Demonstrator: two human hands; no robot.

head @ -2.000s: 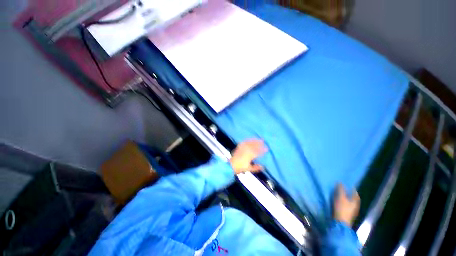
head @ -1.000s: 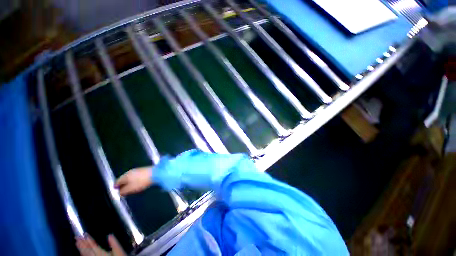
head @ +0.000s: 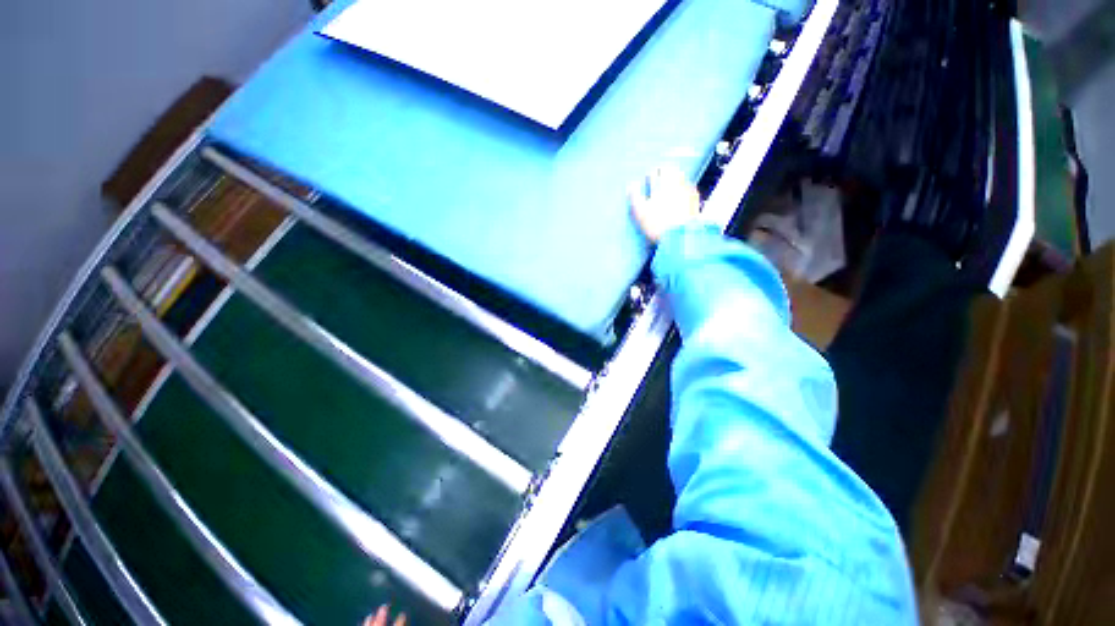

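Observation:
A white rectangular panel (head: 501, 49) with a thin dark edge lies on a blue padded carrier (head: 465, 202) at the top. My right hand (head: 664, 202) is on the carrier's near edge beside the rail, fingers spread and holding nothing, apart from the panel. Only the fingertips of my left hand (head: 383, 618) show at the bottom edge, over the roller gap; the rest is out of the picture.
A silver conveyor rail (head: 593, 422) runs along the carrier's side. Parallel silver rollers (head: 342, 373) cross the gap at left above a green floor. Stacked dark strips or sheets (head: 911, 110) and brown cardboard (head: 1015, 428) stand on the right.
The view has swung to the carrier and panel, now upper centre. My right hand has gone from over the rollers to the carrier's edge. My left hand is now mostly out of the picture.

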